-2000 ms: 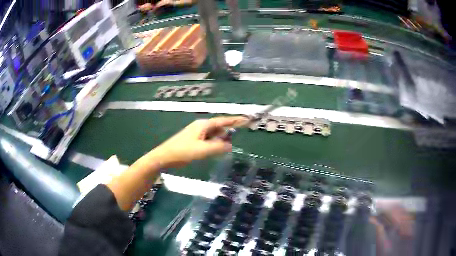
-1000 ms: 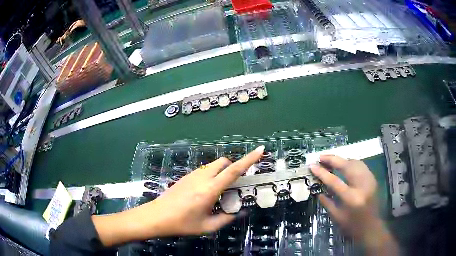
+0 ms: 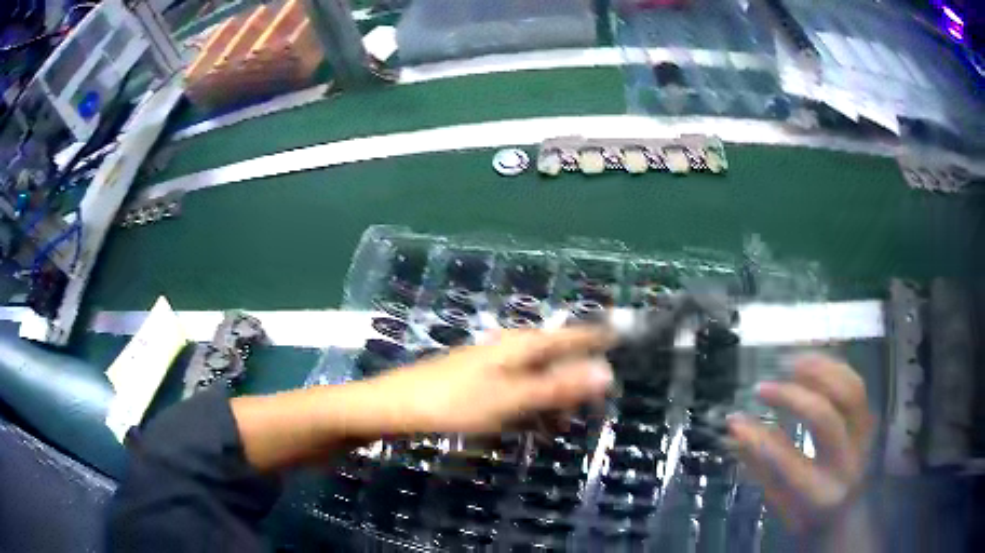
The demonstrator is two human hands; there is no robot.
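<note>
A clear blister tray (image 3: 373,259) with columns of round black parts lies in front of me. My left hand (image 3: 518,378) reaches across it from the left, blurred. A dark blurred shape (image 3: 691,319), perhaps a metal fixture, is just beyond my left fingertips, over the tray's right part; whether my fingers touch it is unclear. My right hand (image 3: 805,437) is at the tray's right side, blurred, fingers apart, with nothing seen in it. Another fixture (image 3: 635,154) with pale round seats lies on the green belt beyond, beside a loose round part (image 3: 511,162).
Upright fixtures (image 3: 907,373) stand at the right edge. Another fixture (image 3: 224,351) and a pale yellow slip (image 3: 146,362) lie left of the tray. An orange-brown stack (image 3: 254,54), a cloudy grey block (image 3: 491,27) and clear trays (image 3: 702,65) are beyond the belt.
The fixture that both hands held over the tray is no longer clearly seen; a dark blur is near there. My right hand has moved away to the right. The view has shifted.
</note>
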